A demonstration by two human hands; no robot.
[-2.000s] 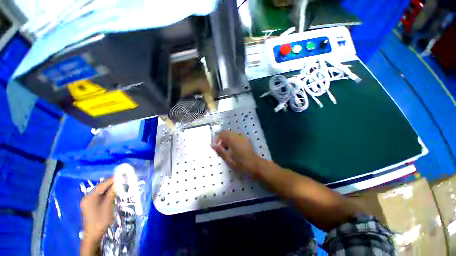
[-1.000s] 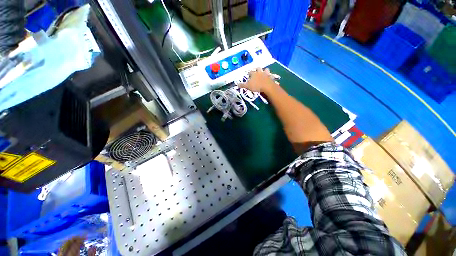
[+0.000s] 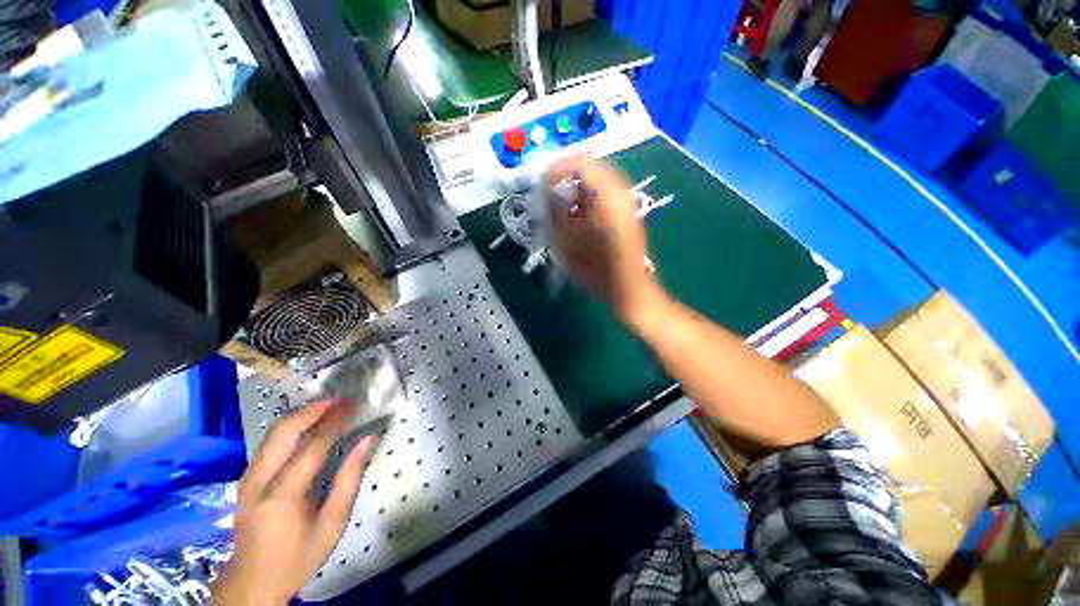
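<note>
White coiled cables [image 3: 518,218] lie on the green mat [image 3: 734,255], partly hidden by my right hand. My right hand [image 3: 596,237] is blurred above them; whether it holds a cable cannot be told. My left hand [image 3: 296,497] is over the left part of the perforated plate [image 3: 474,391], fingers apart and nothing seen in it. A pale, lit patch shows on the plate just beyond its fingertips; the jig cannot be made out clearly.
The laser marking head [image 3: 107,284] stands at left, with a round fan grille [image 3: 310,322] behind the plate. A lined blue bin [image 3: 130,545] with white cables is lower left. The control box [image 3: 474,154] is behind the mat. Cartons [image 3: 936,414] are on the floor at right.
My left hand has come up from the bin at the lower left to over the plate. My right hand has shifted a little left and nearer over the cables.
</note>
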